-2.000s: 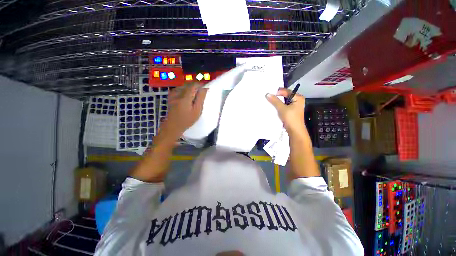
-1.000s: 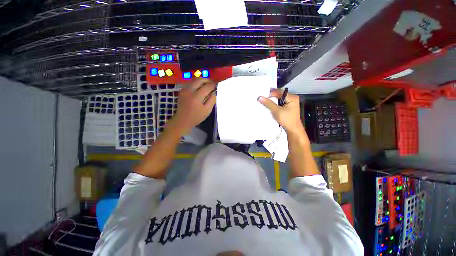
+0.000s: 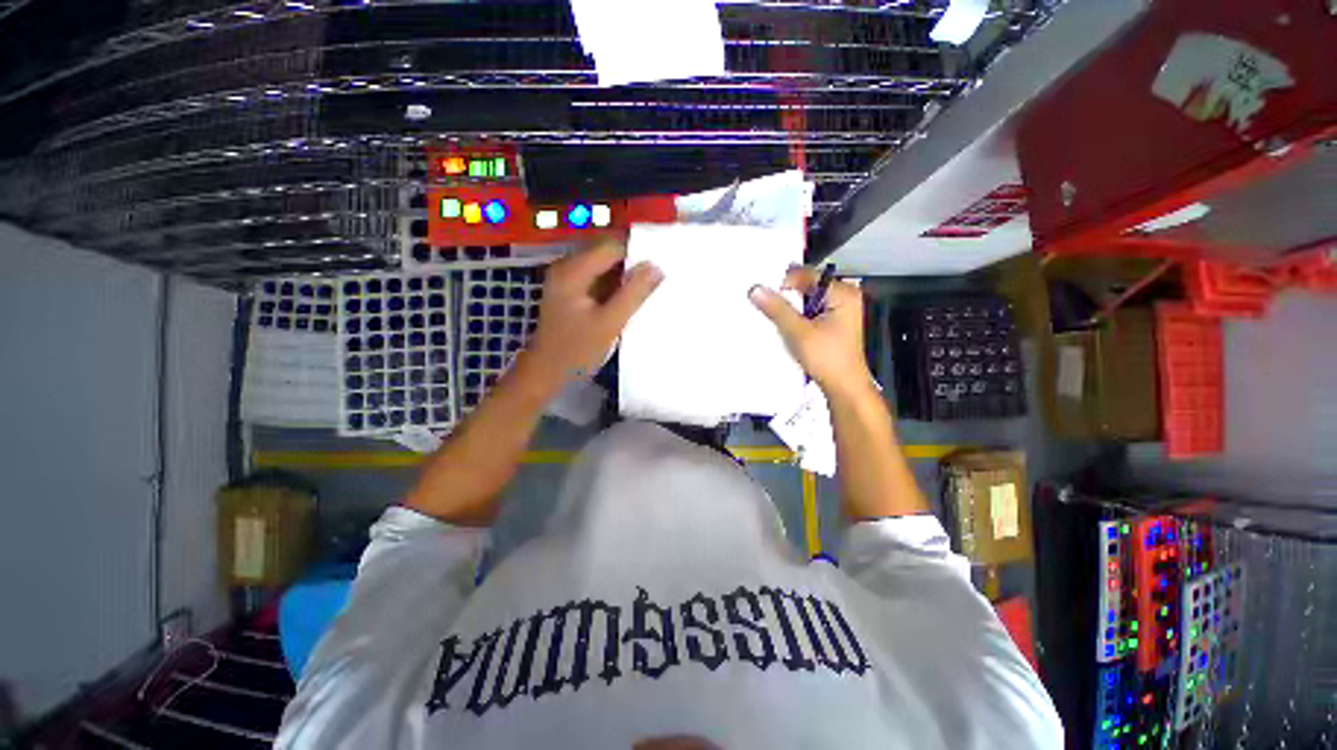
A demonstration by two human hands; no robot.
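Observation:
A stack of white sheets is held up in front of my chest, its face blank or washed out by glare. My left hand grips its left edge, thumb on the face. My right hand grips its right edge, thumb on top, with a dark pen between the fingers. A further sheet with faint marks shows behind the stack's top edge. A small printed slip hangs below my right hand. The fingers behind the sheets are hidden.
Wire shelving runs across the top, with a hanging white sheet. A red light tray and white grid trays lie left. A black tray and cardboard box are right. A red panel stands upper right.
The sheets were fanned and curled between my hands; now they form one flat stack. My left hand has moved right onto its left edge. The tray's lit squares changed colour.

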